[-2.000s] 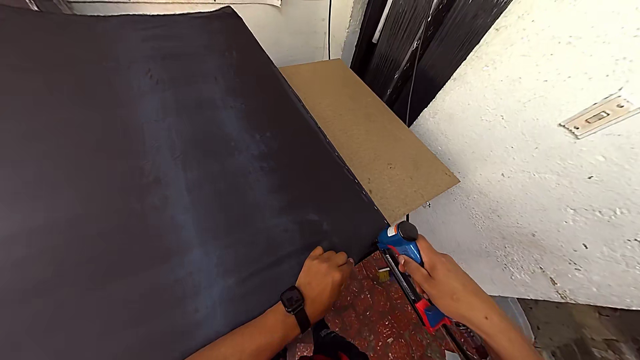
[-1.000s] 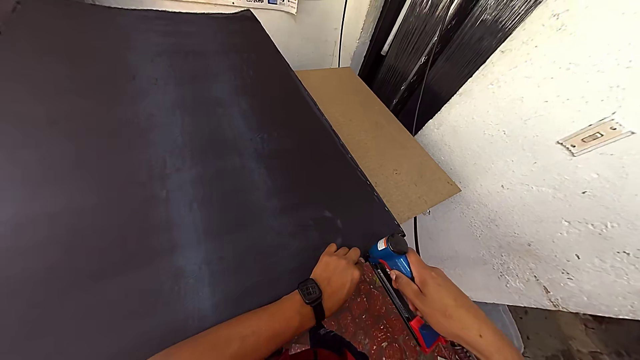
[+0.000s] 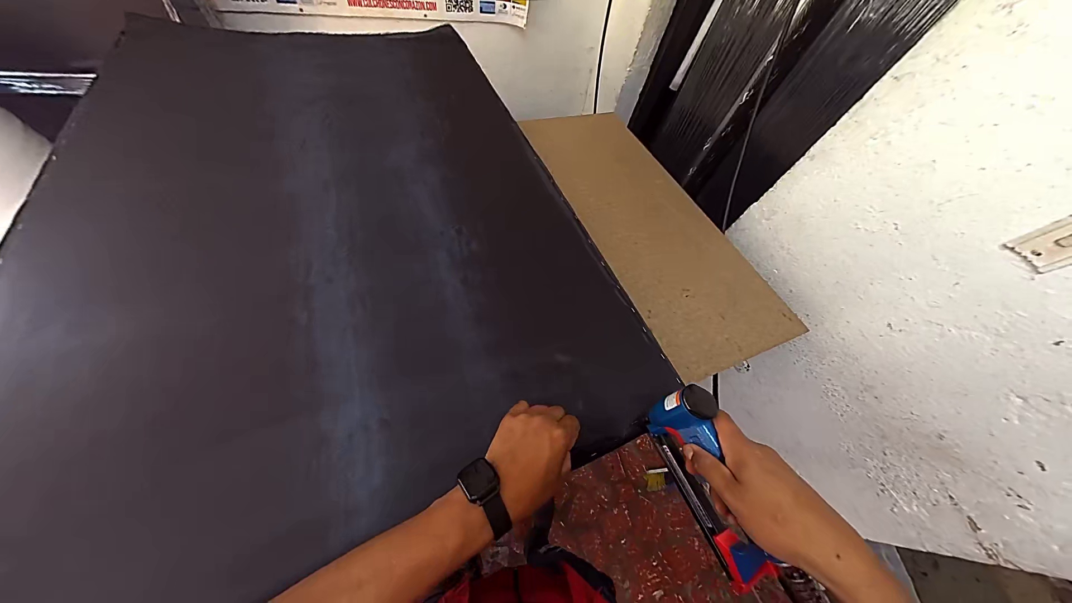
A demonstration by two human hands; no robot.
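A dark fabric cover (image 3: 402,251) lies stretched over a large flat panel, with a row of staples along its right edge. My right hand (image 3: 754,486) is closed around a blue and red pneumatic staple gun (image 3: 688,427), whose nose is at the panel's near right corner. My left hand (image 3: 532,452), with a black watch on the wrist, is at the near edge, left of the staple gun. Its fingers curl over that edge and grip the fabric; the fingertips are hidden.
A brown fiberboard sheet (image 3: 662,243) juts out beyond the panel's right edge. A rough white wall (image 3: 921,335) with a switch plate (image 3: 1047,244) rises at the right. Black plastic-wrapped pieces (image 3: 737,92) lean behind. A brush (image 3: 656,480) lies on the red, littered floor (image 3: 620,528).
Between one second ago and now, the left hand has shifted left along the near edge, away from the staple gun. The right hand keeps hold of the staple gun near the corner.
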